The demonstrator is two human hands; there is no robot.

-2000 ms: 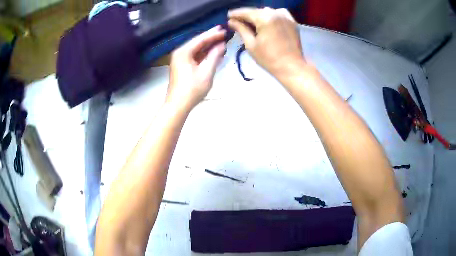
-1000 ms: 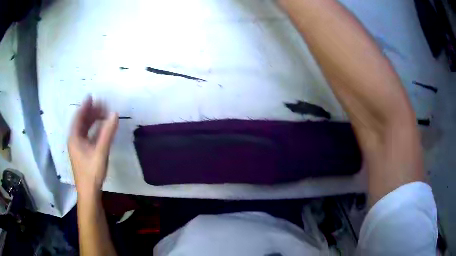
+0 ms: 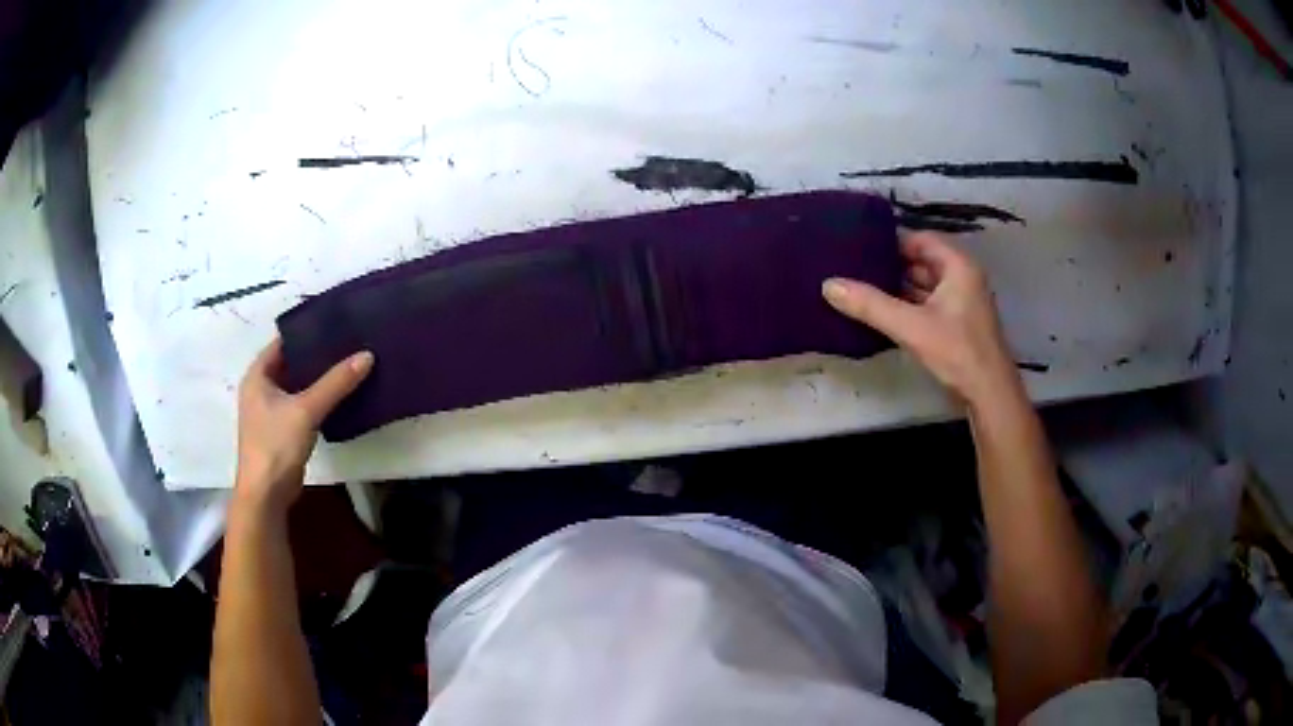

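A stack of dark purple band panels [image 3: 496, 319] lies near the front edge of the white table, slightly curved, its right end farther from me than its left. Blackish areas show on its top and there are dark folds near its middle. My left hand [image 3: 291, 411] grips its left end, thumb on top and fingers at the edge, mostly hidden. My right hand [image 3: 936, 315] grips its right end, thumb on top and fingers around the far corner.
Black slivers and thread ends [image 3: 688, 175] are scattered on the white cloth-covered table [image 3: 468, 85]. A red cord [image 3: 1255, 36] shows at the top right corner. Cloth heaps [image 3: 1205, 525] lie below the table at the right. My white-clothed body is at the front edge.
Both hands have come to the ends of the purple stack and taken hold of it. The stack is now tilted, with its right end away from me. The view has tipped down to the front edge.
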